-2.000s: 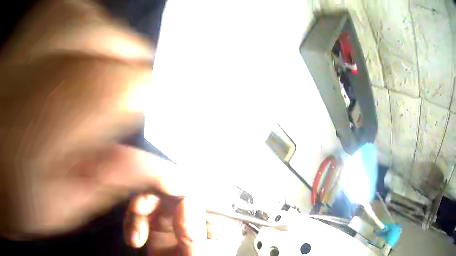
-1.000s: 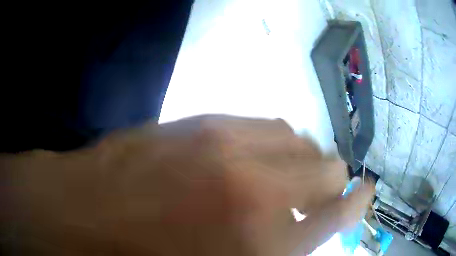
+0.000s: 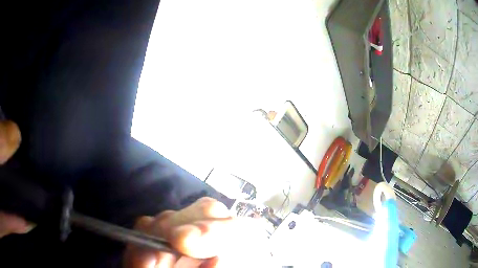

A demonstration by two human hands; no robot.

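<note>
The screwdriver [image 3: 112, 230] lies slanted at the lower left, its dark handle and collar at the left and its metal shaft running right. My left hand [image 3: 8, 142], by position, shows only as fingertips at the left edge, around the handle. My right hand [image 3: 181, 235] is at the bottom, fingers closed around the shaft; glare hides the shaft's tip. Black-navy cloth [image 3: 78, 68] fills the left side. The sewing machine head [image 3: 299, 241] is at the bottom right, overexposed, with small metal parts [image 3: 246, 207] beside my right fingertips.
A grey tool tray [image 3: 356, 68] stands against the brick-patterned wall [image 3: 430, 68]. Red-orange handled scissors [image 3: 333, 165] and a framed metal part on a rod [image 3: 292, 125] lie on the glaring white table [image 3: 220, 63]. The blue machine lamp [image 3: 387, 225] is at the lower right.
The large blurred hand that reached across to the lamp has drawn back left. The screwdriver has come into view, held by both hands. Scissors and machine head are uncovered again.
</note>
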